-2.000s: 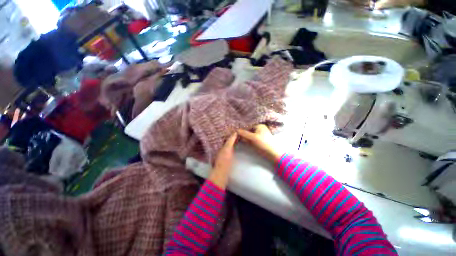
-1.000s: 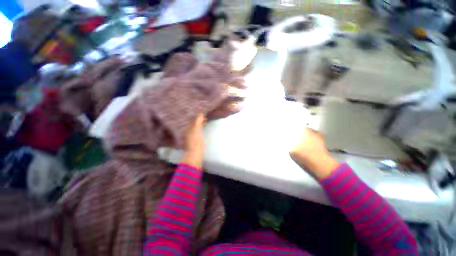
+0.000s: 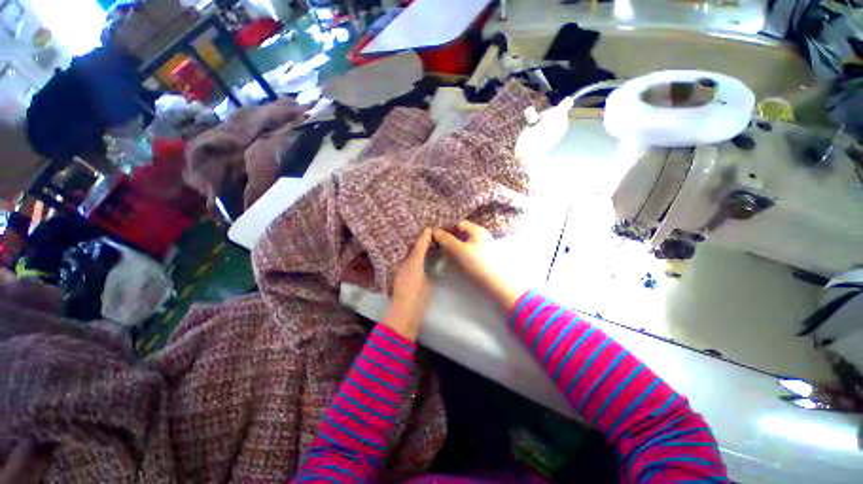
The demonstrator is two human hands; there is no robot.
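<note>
A pink-brown tweed garment (image 3: 388, 203) lies on the left part of the white machine table and hangs over its front edge. My left hand (image 3: 412, 284) is at the garment's near edge, its fingertips closed on the cloth. My right hand (image 3: 473, 257) meets it there, thumb and finger pinching the same edge. The fingertips of both hands nearly touch. The sewing machine head (image 3: 785, 208) is to the right of my hands, and its needle area (image 3: 653, 236) is apart from the cloth.
A white tape roll (image 3: 679, 109) lies on the machine head. A small cream lamp (image 3: 543, 132) stands behind the garment. Metal snips (image 3: 804, 397) lie at the table's right front. More tweed (image 3: 227, 388) hangs at left. Red bins (image 3: 151, 203) stand on the green floor.
Since one second ago, my right hand has moved left from the bright area by the needle back to the cloth edge beside my left hand. The camera view has also shifted.
</note>
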